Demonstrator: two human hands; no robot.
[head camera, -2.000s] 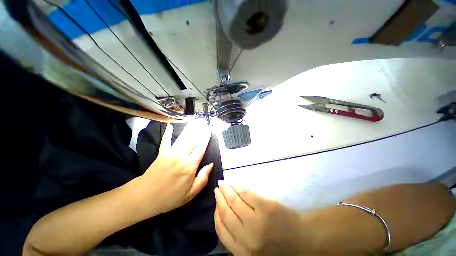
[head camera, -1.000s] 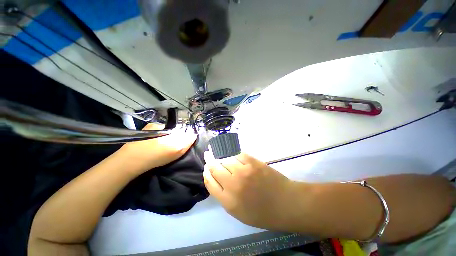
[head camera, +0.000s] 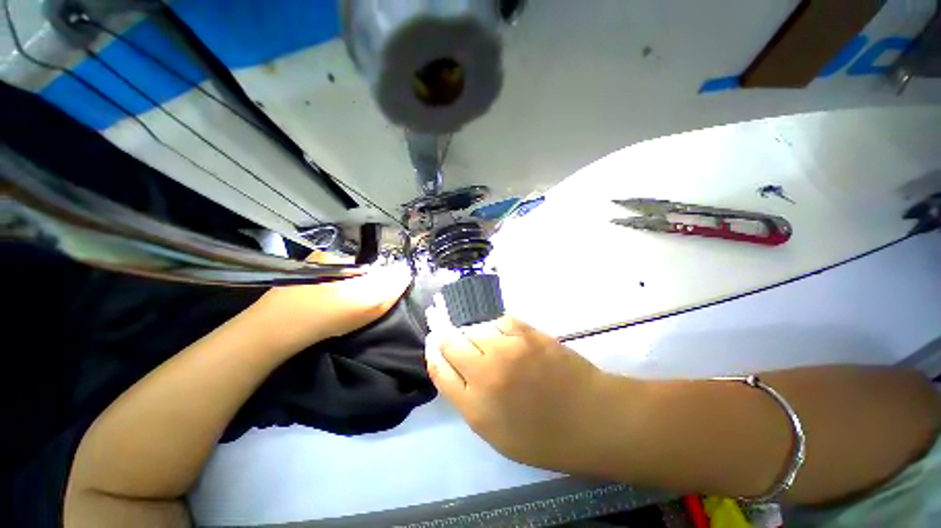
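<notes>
The black garment (head camera: 351, 382) lies in folds under and between my hands, with more dark cloth heaped at the left. My left hand (head camera: 346, 301) rests on the cloth by the bright needle area; its fingertips are partly hidden by the shiny metal cover and glare. My right hand (head camera: 506, 387) is at the cloth's right edge, just below the ribbed tension knob (head camera: 474, 299), fingers curled together. The knob hides some fingertips, so the grip is unclear. The presser foot and needle area (head camera: 402, 253) is washed out by light.
Red and silver thread snips (head camera: 712, 222) lie on the white bed, with a thread scrap (head camera: 774, 193) beyond. The large grey knob (head camera: 439, 77) and shiny curved cover (head camera: 186, 248) overhang the work. A ruler strip (head camera: 516, 507) runs along the front edge; red and yellow items sit near it.
Both hands moved from flat on the cloth in toward the needle; the right went up and the cloth's near end drew away from the front edge. Over the last second, little changed besides a view shift.
</notes>
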